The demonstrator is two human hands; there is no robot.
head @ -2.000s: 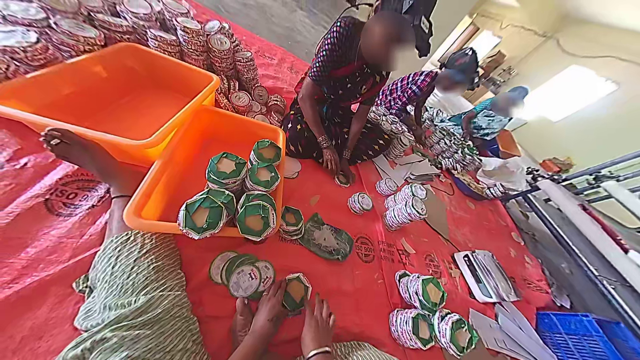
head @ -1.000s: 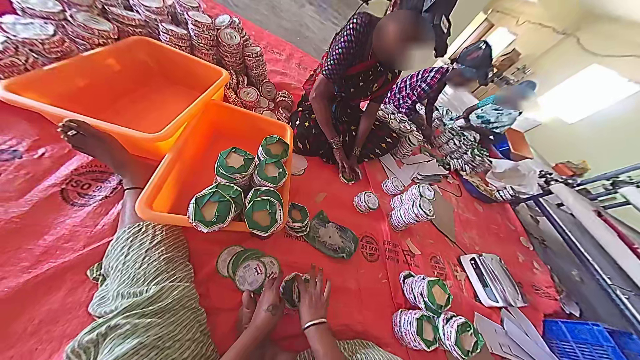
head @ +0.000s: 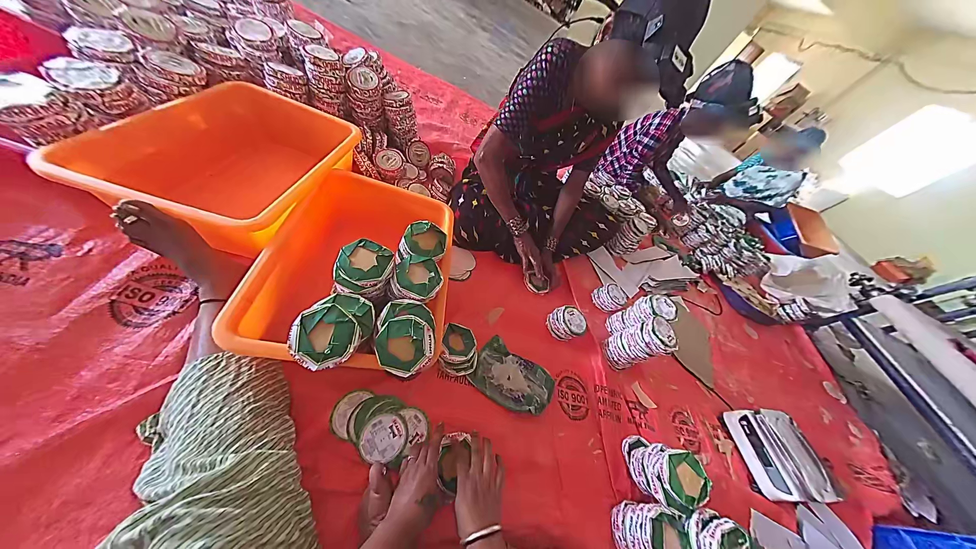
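My left hand (head: 415, 484) and my right hand (head: 479, 480), with a pale bangle at its wrist, press from both sides on a small round bundle (head: 451, 459) with a brown centre. Fingers hide much of its rim. Flat printed discs with green edges (head: 383, 438) lie overlapping just left of my left hand. Farther ahead, a short stack with a green folded top (head: 458, 343) stands beside a crumpled green wrapper (head: 512, 377). Several larger green-topped stacks (head: 404, 338) stand in the nearer orange tub (head: 255, 293).
Another orange tub (head: 305, 171) adjoins the first. Wrapped stacks (head: 659, 476) and a white device (head: 779, 455) lie right, on red tarpaulin (head: 557, 473). A person (head: 549, 137) works opposite; more people sit beyond. My outstretched leg (head: 221, 457) is at left.
My hands have drawn closer together around the round bundle and cover more of it. Its green and brown top showed more fully between them two seconds ago.
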